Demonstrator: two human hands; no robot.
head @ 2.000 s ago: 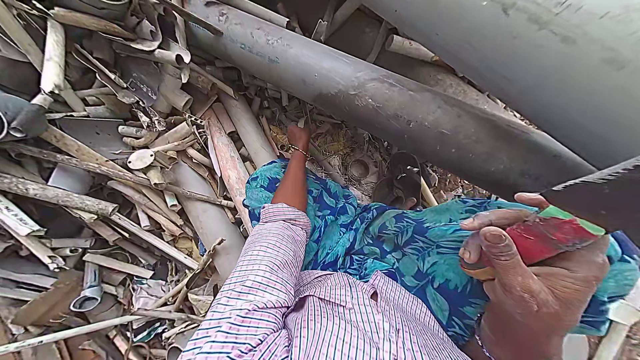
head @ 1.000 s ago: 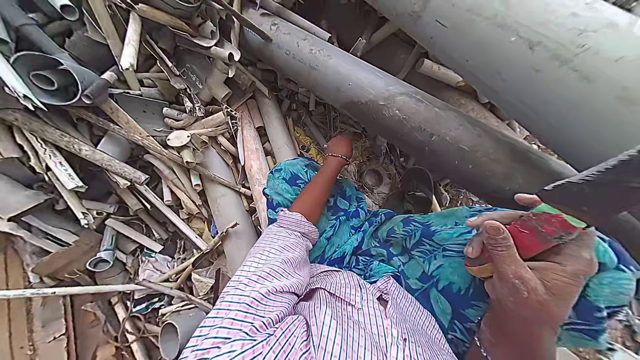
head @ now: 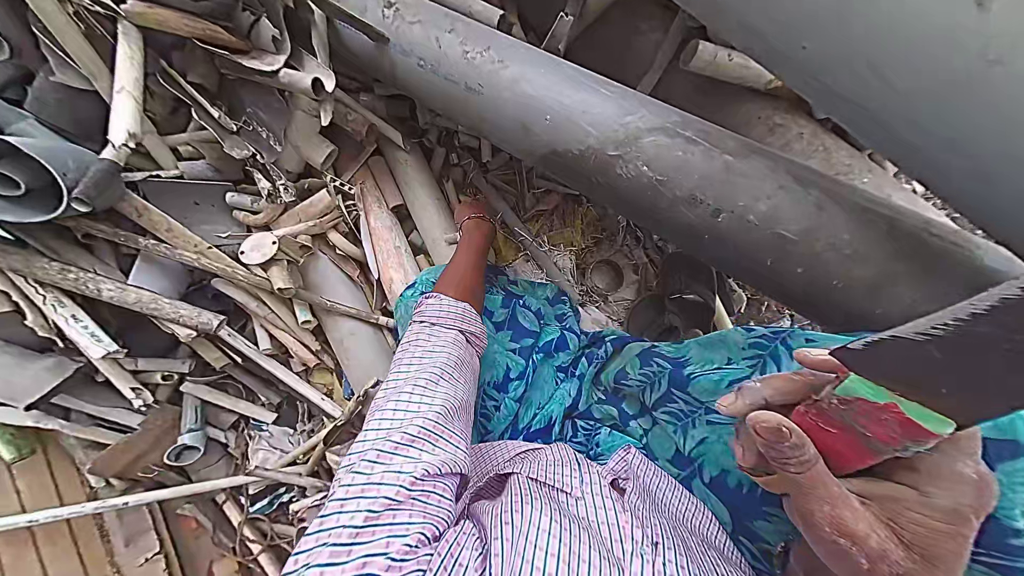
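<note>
At the lower right, my right hand (head: 872,496) is closed around the red and green handle (head: 872,424) of a handsaw, whose dark toothed blade (head: 952,360) runs out to the right edge. My left hand (head: 474,211), with a bracelet at the wrist, reaches down into the scrap beyond my knee. It lies beside a grey pipe (head: 420,196) and thin sticks; its fingers are mostly hidden, and whether they hold anything cannot be told. A large grey plastic pipe (head: 640,152) slants across the view just beyond that hand.
Pipe offcuts and broken sticks heap up on the left, with a wide grey pipe fitting (head: 48,172) at the edge. A wooden slatted surface (head: 48,512) is at the lower left. Another big grey pipe (head: 904,80) fills the upper right. Dark round pieces (head: 664,316) lie beyond my patterned garment.
My left hand stays low in the scrap, shifting only slightly. My right hand keeps its hold on the saw. The view has shifted somewhat.
</note>
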